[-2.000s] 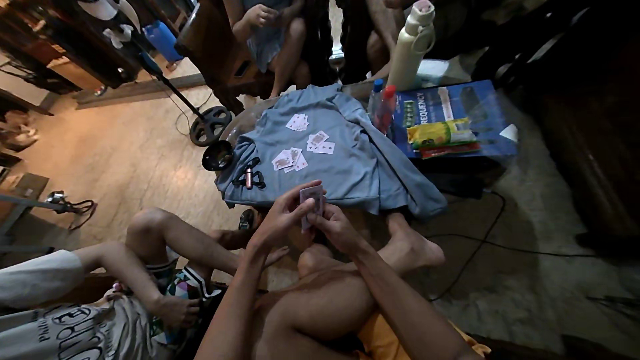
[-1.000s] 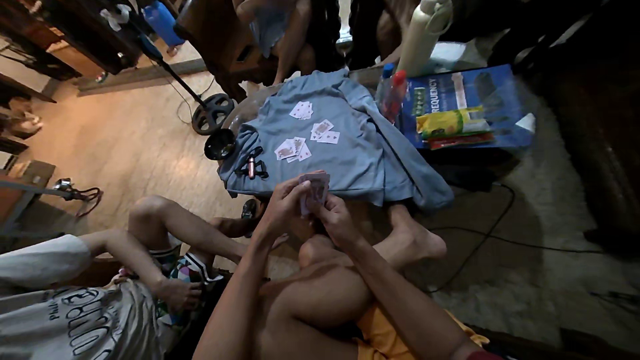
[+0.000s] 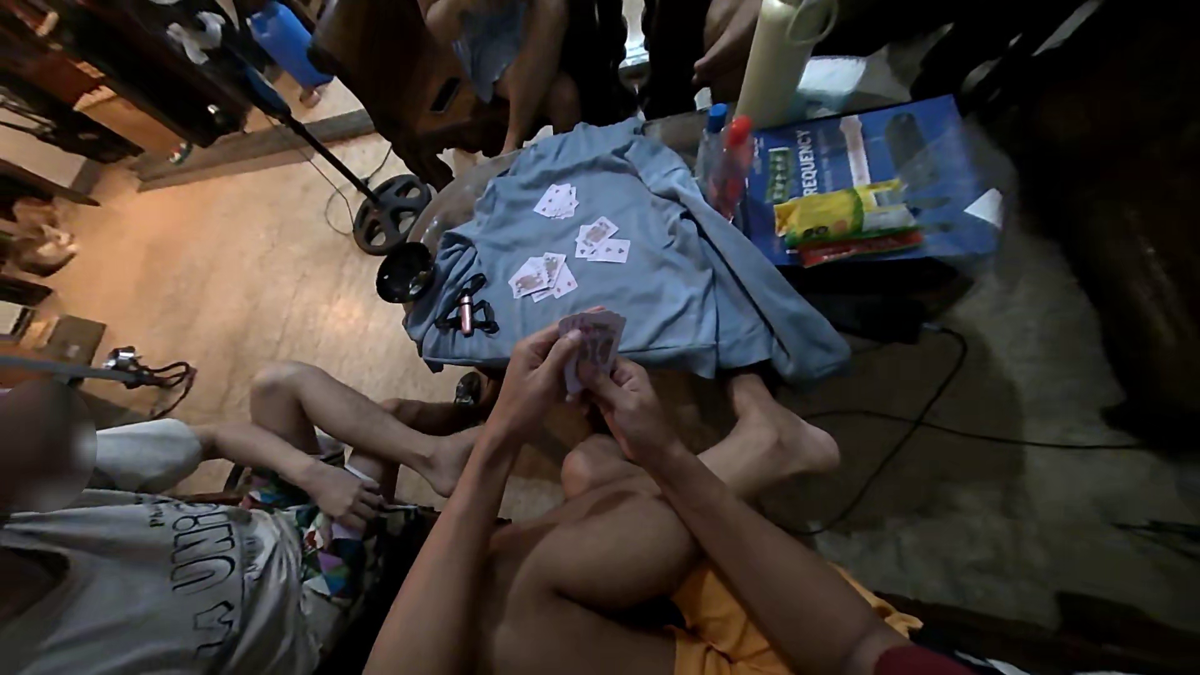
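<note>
My left hand (image 3: pixel 536 375) grips a small fan of playing cards (image 3: pixel 592 347) just in front of the table's near edge. The fingers of my right hand (image 3: pixel 630 398) close on the lower right part of the same cards. Beyond them a blue-grey long-sleeved garment (image 3: pixel 647 300) covers the table. Three groups of face-up playing cards lie on it: one group (image 3: pixel 557 201) toward the back, one (image 3: pixel 602 241) in the middle and one (image 3: pixel 544 277) nearer me. A small pink cylinder with black straps (image 3: pixel 467 314) rests on the cloth at the left.
A black bowl (image 3: pixel 405 272) stands at the table's left edge. At the right are two bottles (image 3: pixel 729 169), a pale flask (image 3: pixel 774 61) and a blue box (image 3: pixel 937 141) bearing a yellow packet (image 3: pixel 844 214). A person (image 3: pixel 187 562) sits at my left; others sit opposite. A black cable (image 3: pixel 923 422) crosses the floor.
The cards in my hands are spread a little wider than two seconds ago. Opposite, a person's hands, earlier held together, have parted, and one arm now reaches down. The groups on the cloth look unchanged.
</note>
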